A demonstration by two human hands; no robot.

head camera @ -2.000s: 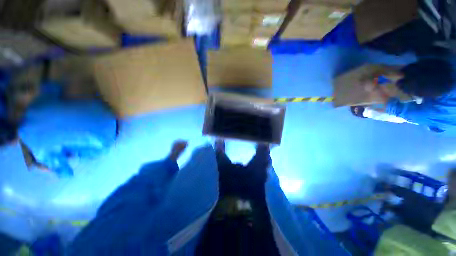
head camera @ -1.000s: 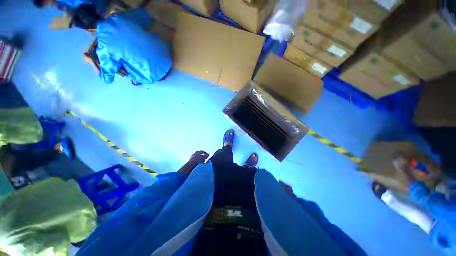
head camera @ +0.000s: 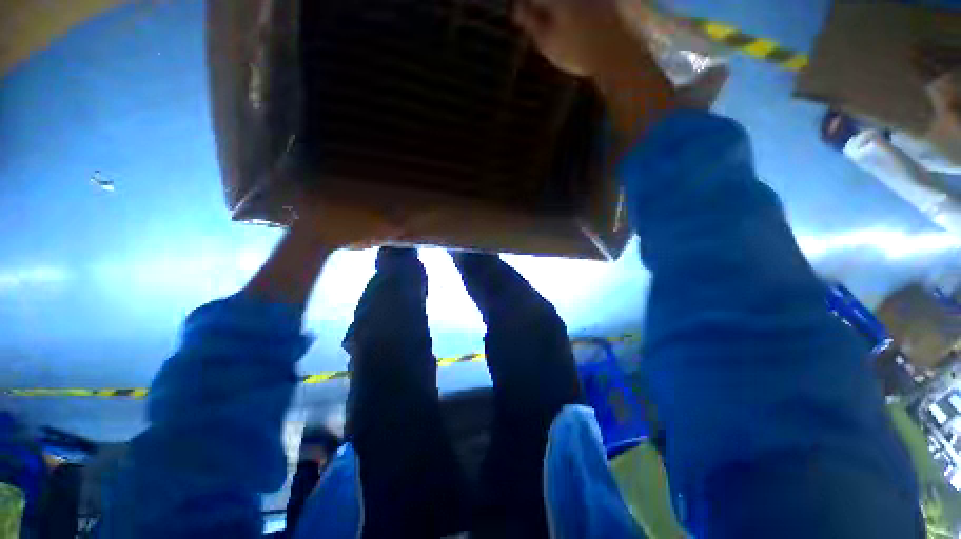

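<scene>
An open brown carton point(head camera: 490, 228) fills the top middle of the head view, close to me, its far side cut off. Dark, ribbed contents point(head camera: 443, 105) fill its inside, too blurred to name. Clear film point(head camera: 685, 58) shows at its right side. My left hand point(head camera: 342, 221) is at the near left rim, its fingers along the edge and partly hidden. My right hand point(head camera: 585, 42) reaches over the right side, with its fingers above or on the contents near the top edge; its grip is unclear.
My legs are below the carton over glossy blue floor with yellow-black tape point(head camera: 753, 44). At the top right is another brown carton point(head camera: 859, 53) with part of a person beside it. A blue stool point(head camera: 611, 395) and green cloth point(head camera: 640, 479) are at the lower right.
The carton was on the floor beyond my feet and now appears much larger and nearer. My hands have moved from beside my body to the carton.
</scene>
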